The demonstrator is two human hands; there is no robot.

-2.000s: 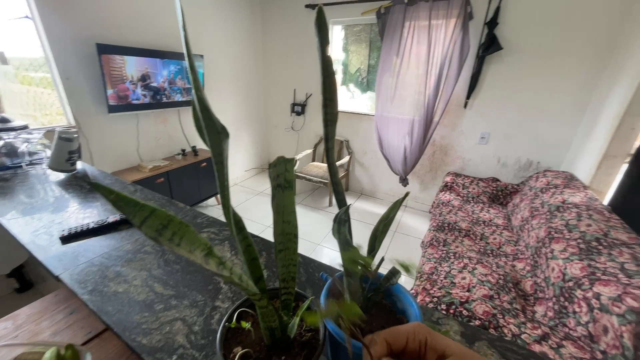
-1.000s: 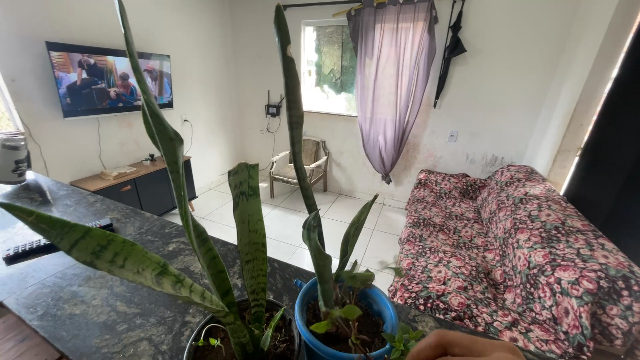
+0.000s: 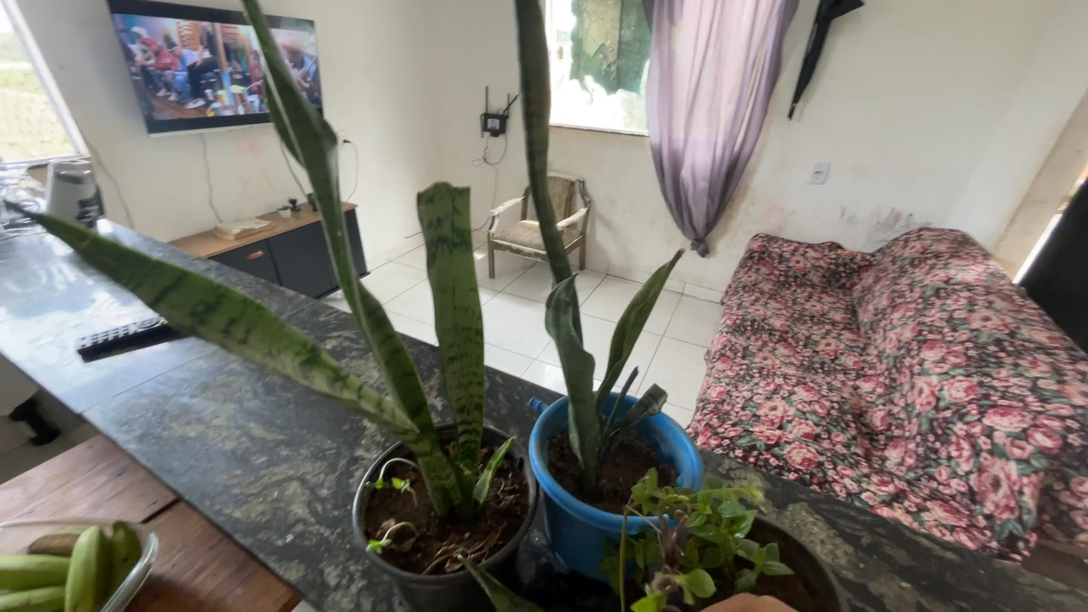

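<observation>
Only a small part of my right hand shows at the bottom edge, by a dark pot with a small leafy green plant; its fingers are mostly cut off, so its hold is unclear. Left of it stands a blue plastic pot holding a snake plant in soil. Beside that, a black pot holds another snake plant with long banded leaves and small sprouts. My left hand is out of view.
The pots stand on a dark stone countertop bearing a black keyboard-like object. Green bananas lie in a clear container at lower left on a wooden surface. Beyond are a flower-patterned covered sofa, an armchair and a television.
The small leafy plant and its dark pot now show beside the blue pot, where earlier only some leaves by my right hand did. Less of my right hand is visible.
</observation>
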